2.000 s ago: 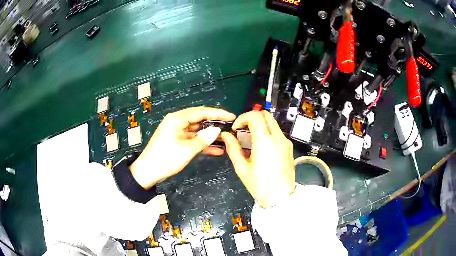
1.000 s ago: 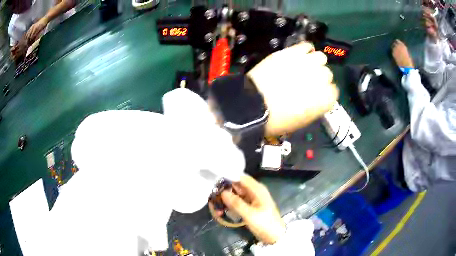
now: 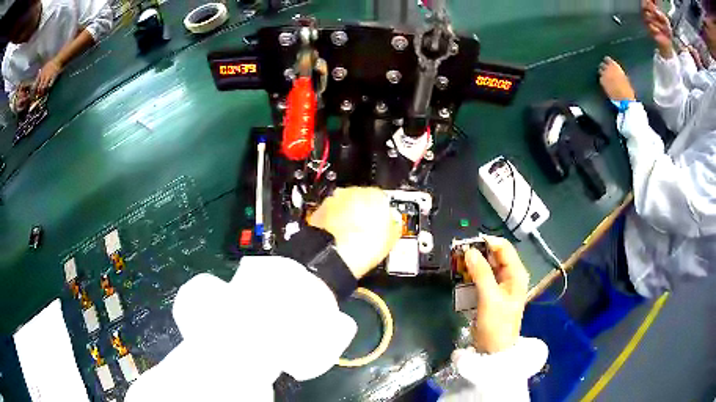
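Observation:
My left hand [image 3: 361, 228], with a black wristband, is over the middle of the black two-station fixture [image 3: 365, 110]; its fingertips and anything under them are hidden. A whitish display module with an orange flex [image 3: 403, 256] lies in the right nest, just right of this hand. My right hand [image 3: 499, 292] holds a small device unit [image 3: 465, 275] with an orange flex and pale square at the fixture's front right corner. The left red clamp handle [image 3: 298, 118] hangs down. The right clamp lever [image 3: 428, 74] stands upright, its grip out of clear view.
A tape roll [image 3: 386, 322] lies in front of the fixture, a power strip [image 3: 512, 196] and black device [image 3: 573, 145] to its right. A clear tray with display modules [image 3: 112, 306] and a white sheet [image 3: 49, 353] are left. People work at far left and right [image 3: 667, 173].
My hands, together on a housing at first, are apart. My left hand has gone to the right clamp, then down over the fixture. The right clamp's red handle no longer hangs down. My right hand has moved right.

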